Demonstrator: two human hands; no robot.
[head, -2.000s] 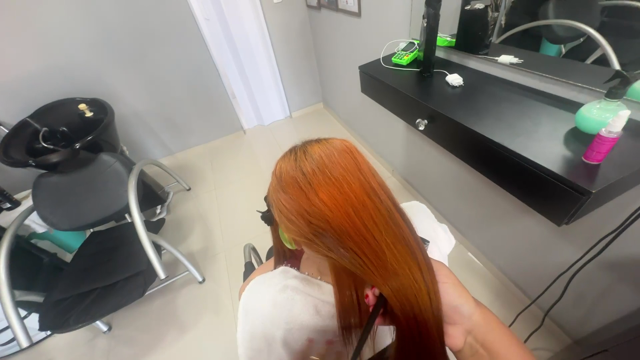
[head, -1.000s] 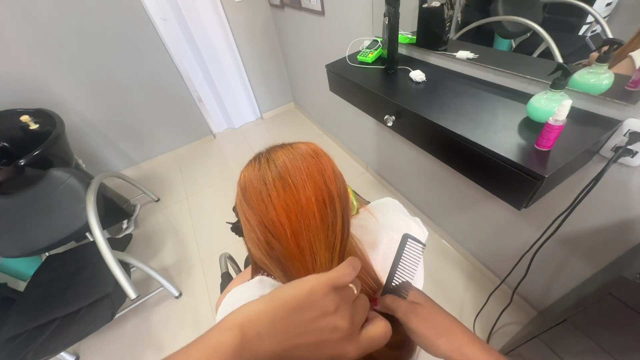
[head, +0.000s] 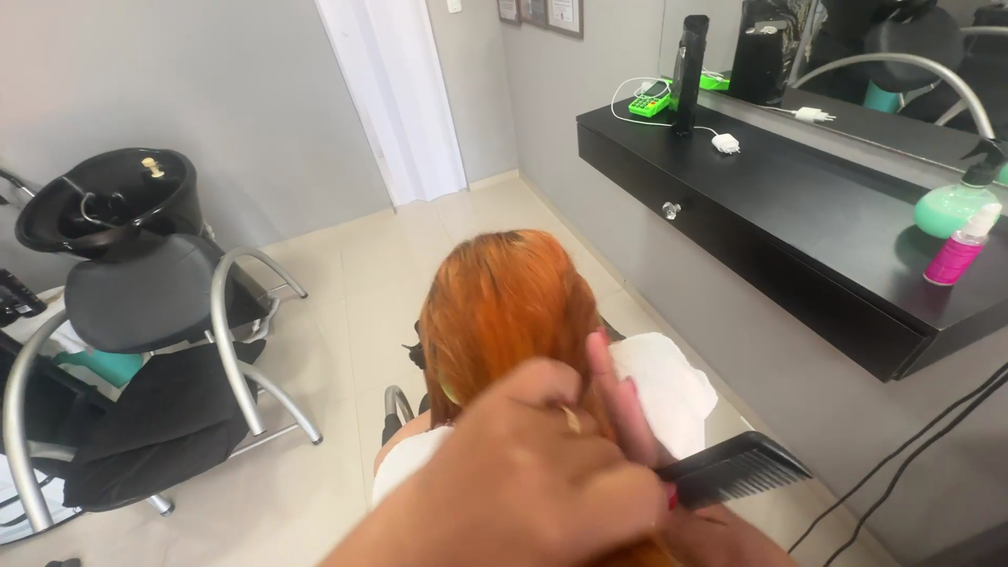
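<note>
A seated person's long orange hair [head: 504, 299] hangs down in front of me, over a white towel [head: 661, 386] on the shoulders. My left hand [head: 535, 465] is bent across the hair at the back of the neck, a ring on one finger. Its fingers are curled, and their hold on the hair is partly hidden. Behind and below it, my right hand [head: 630, 409] has two fingers raised along the hair. A black comb [head: 740, 468] sticks out to the right from between the hands, teeth downward. The left hand hides its grip end.
A black wall shelf [head: 756, 213] at right holds a green card terminal [head: 650, 101], a white charger [head: 725, 143], a green spray bottle [head: 949, 206] and a pink bottle [head: 957, 248]. Black cables [head: 890, 472] hang below. A black wash basin [head: 110, 197] and chair [head: 142, 291] stand at left.
Two seconds ago only one hand showed clearly at the hair. My left hand came in across it, and its hand now covers more of the hair's lower part. The comb has tilted toward the right.
</note>
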